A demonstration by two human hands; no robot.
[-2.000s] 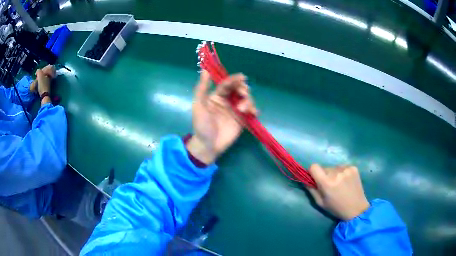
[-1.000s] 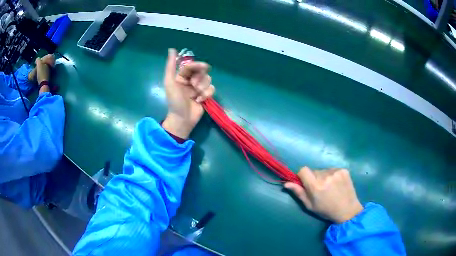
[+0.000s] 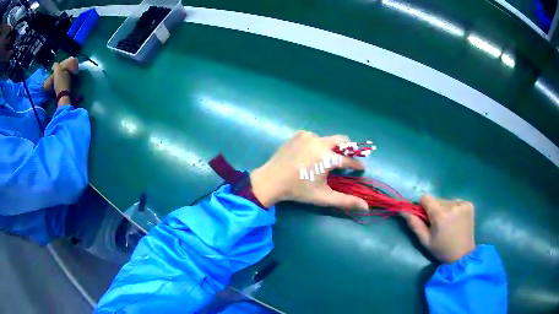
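Observation:
A bundle of thin red wires (image 3: 386, 199) runs between my two hands over the green bench. My left hand (image 3: 306, 168), back up, is closed around the left part of the bundle. Small white connectors (image 3: 358, 148) on wire ends stick out past its fingers. A row of white marks (image 3: 320, 165) lies across its knuckles. A dark maroon strap (image 3: 230, 173) is on the left wrist, its end sticking out. My right hand (image 3: 450, 227) grips the other end of the bundle. The wires under my left palm are hidden.
A pale grey bin (image 3: 142, 49) of small black parts stands at upper left, beside a blue bin (image 3: 83, 26). A neighbour's hands (image 3: 64, 73) and blue sleeves are at left. Clear plastic (image 3: 110, 233) lies at the near bench edge (image 3: 116, 210). A white strip (image 3: 343, 54) crosses the bench.
My left hand has moved right and down and turned back up, closer to my right hand. The white connector ends moved right with it. The right hand shifted slightly right.

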